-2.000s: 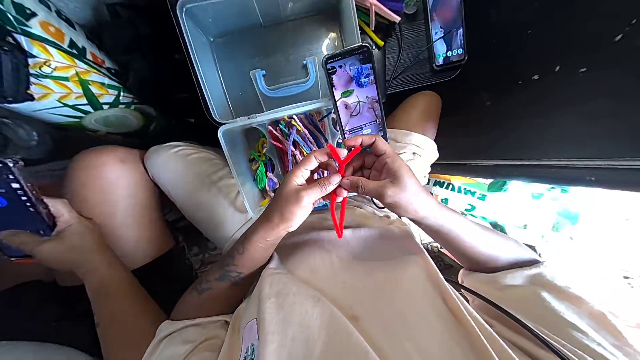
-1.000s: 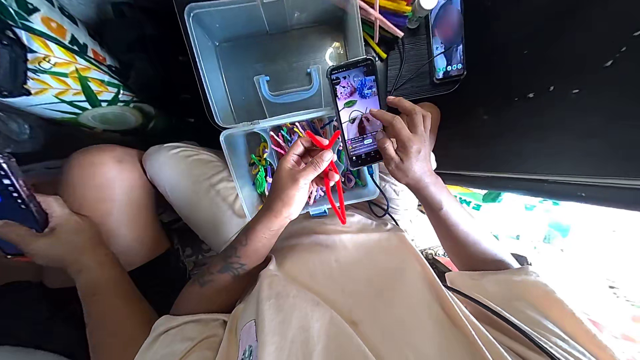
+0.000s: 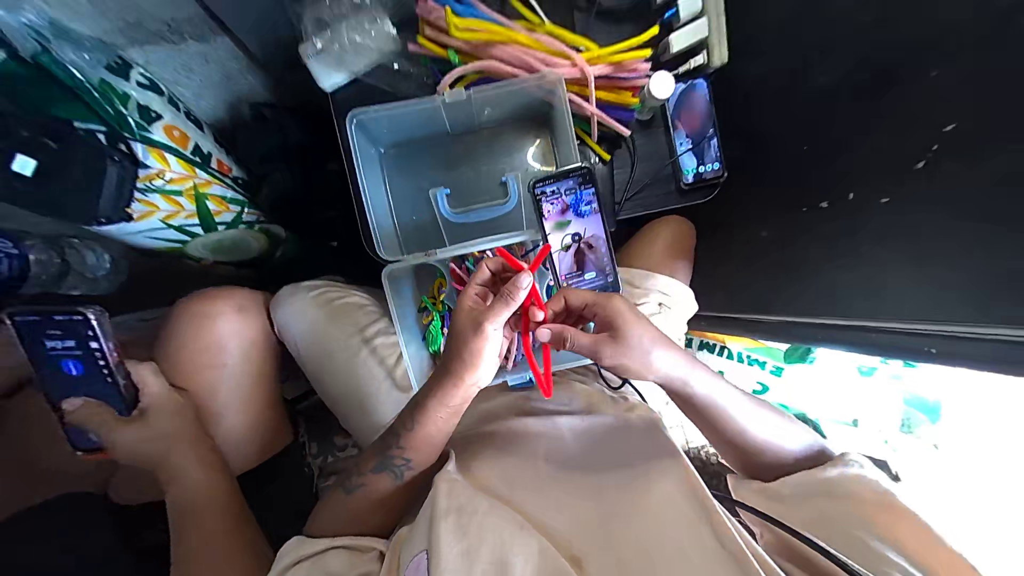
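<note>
A red pipe cleaner (image 3: pixel 538 368), bent into a narrow loop with crossed ends, is pinched near its crossing by my left hand (image 3: pixel 490 320). Thumb and fingers of my right hand (image 3: pixel 604 332) grip the loop's right side, just below. Behind the hands, a smartphone (image 3: pixel 573 220) with a picture of hands on its screen leans at the open clear plastic box (image 3: pixel 364 188). Coiled pipe cleaners (image 3: pixel 434 324) in green, yellow and other colours lie in the box's near half, partly hidden by my left hand.
Pink and yellow pipe cleaners (image 3: pixel 552 56) lie behind the box, beside a small white-capped bottle (image 3: pixel 658 86) and a second phone (image 3: pixel 694 132). At the left, another person's hand (image 3: pixel 144 424) holds a phone (image 3: pixel 68 368). A printed sack (image 3: pixel 180 176) stands back left.
My right hand has moved from the phone's screen back to the red pipe cleaner and grips it. My left hand has kept hold of it. The view has tilted upward.
</note>
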